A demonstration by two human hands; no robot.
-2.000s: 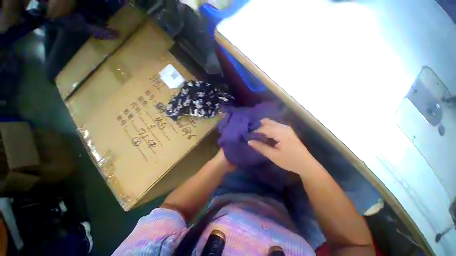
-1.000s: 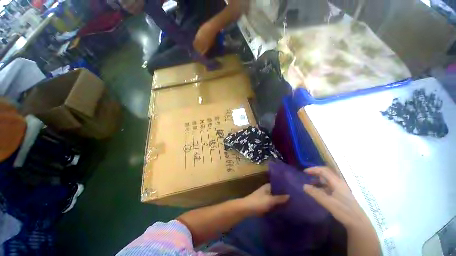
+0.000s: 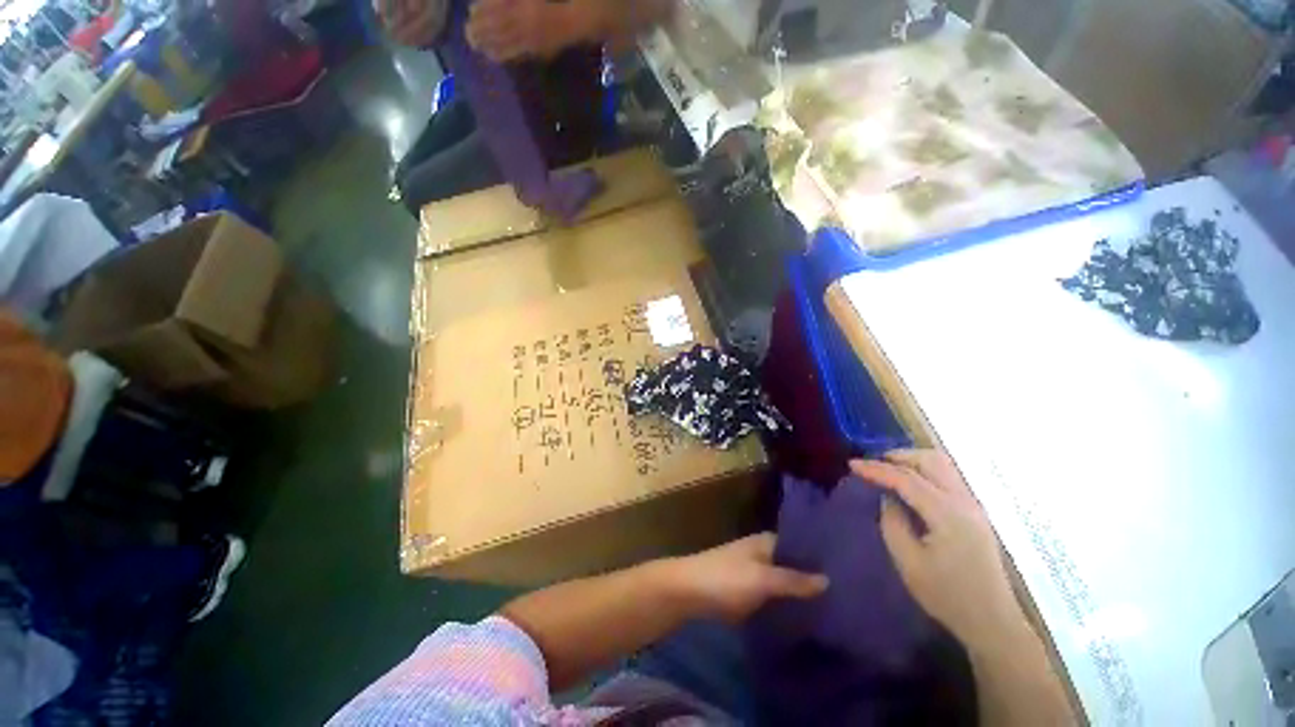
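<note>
A plain dark purple fabric piece [image 3: 838, 568] hangs over my lap beside the table's front edge. My left hand [image 3: 739, 571] grips its left side, with the thumb on top. My right hand [image 3: 930, 533] holds its upper right edge with bent fingers. A black-and-white print piece [image 3: 706, 398] lies crumpled on the cardboard carton [image 3: 497, 490], near its right edge. Another black-and-white print piece [image 3: 1172, 277] lies on the white table [image 3: 1122, 426]. The lower end of the purple fabric is cut off by the picture's edge.
Another person's hands [image 3: 547, 22] hold a purple strip [image 3: 511, 128] over the carton's far end. A blue tray [image 3: 852, 384] under a blotched cloth [image 3: 952, 135] is beyond the table's left edge. An open box [image 3: 185, 291] stands on the floor at left. A metal plate [image 3: 1257, 660] shows at lower right.
The view has swung left, bringing the tray, blotched cloth and table print piece into sight. My hands have moved apart along the purple fabric, which now hangs flatter. The other person's strip hangs lower.
</note>
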